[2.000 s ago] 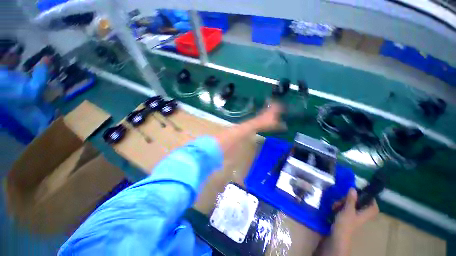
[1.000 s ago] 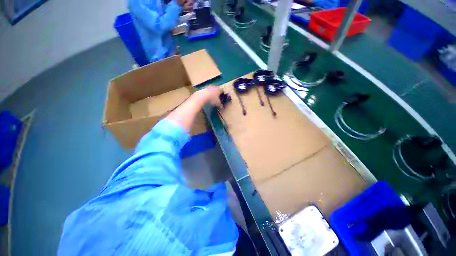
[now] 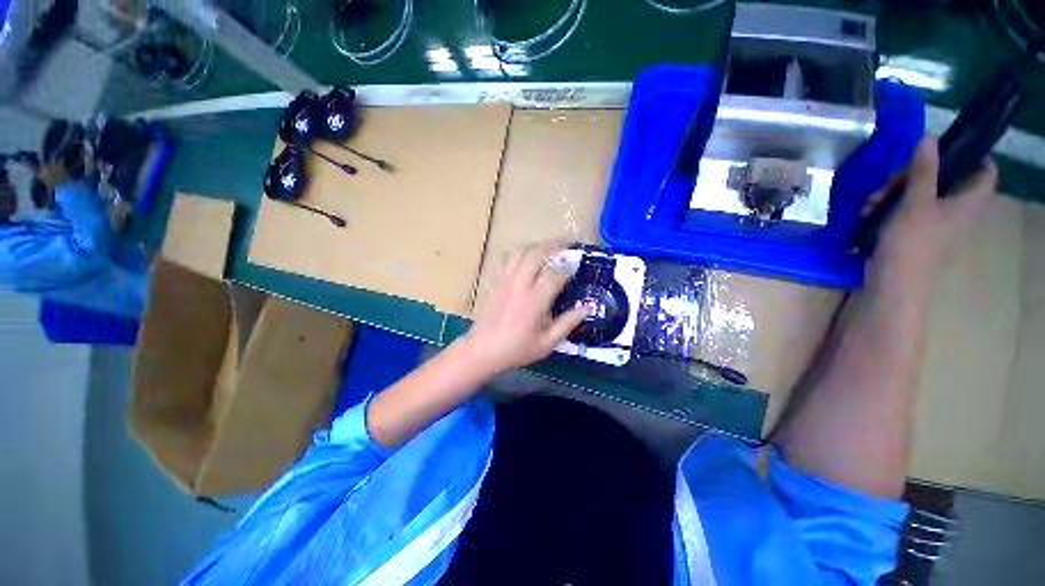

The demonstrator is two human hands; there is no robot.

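Note:
A black ear cup [image 3: 600,300] lies on the white holding fixture [image 3: 629,278] near the bench's front edge. Its thin black microphone boom [image 3: 713,370] points right. My left hand [image 3: 521,309] is at the ear cup's left side with its fingers on it. My right hand [image 3: 930,218] holds the black electric screwdriver [image 3: 981,132] at the right, beyond the blue tray. No hoop shows on this ear cup.
A silver screw feeder [image 3: 791,115] stands in the blue parts tray [image 3: 733,259]. Three ear cups with booms [image 3: 289,173] lie on cardboard [image 3: 390,235] at left. An open carton [image 3: 218,389] stands left of the bench. Hoops lie on the green surface behind. Another person's sleeve [image 3: 75,235] shows far left.
My left hand has moved from the waiting ear cups to the fixture, where an ear cup now lies. The view has swung back over the fixture and feeder. One fewer ear cup waits at left.

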